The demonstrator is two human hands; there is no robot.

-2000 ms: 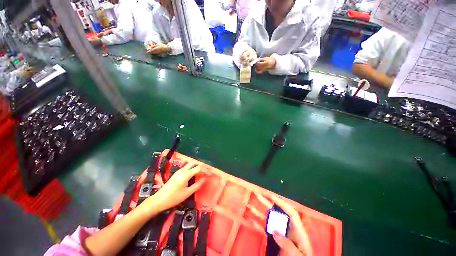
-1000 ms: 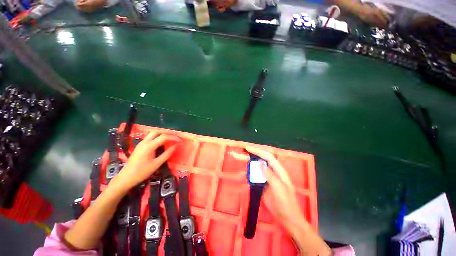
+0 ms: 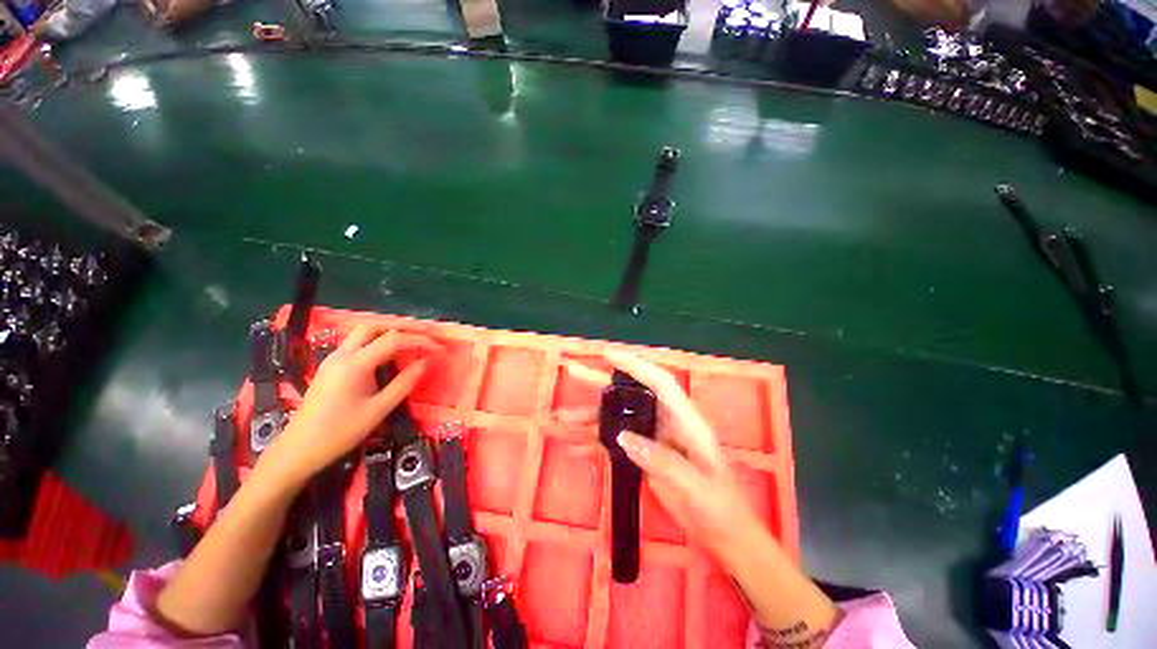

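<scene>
My right hand [image 3: 673,444] holds a black smartwatch [image 3: 627,416] over the right part of the orange-red compartment tray [image 3: 539,507], thumb on the case. Its screen is dark with a small faint mark, and its strap hangs toward me. My left hand [image 3: 355,399] rests over the tray's upper left, fingers curled around a dark strap or watch mostly hidden beneath them. Several watches lie face down on the tray's left side, including one watch back with a round sensor window [image 3: 381,573].
A single watch [image 3: 653,212] lies on the green bench [image 3: 508,165] beyond the tray. More watches [image 3: 1072,273] lie at the right. Striped slips [image 3: 1043,586], paper [image 3: 1094,539] and a blue pen [image 3: 1015,497] are lower right. A black tray of shiny pieces [image 3: 45,317] is left; black bins [image 3: 645,32] stand far side.
The view has tilted down toward the tray. The screen of the watch in my right hand has gone from bright white to dark. My left hand stays over the same part of the tray.
</scene>
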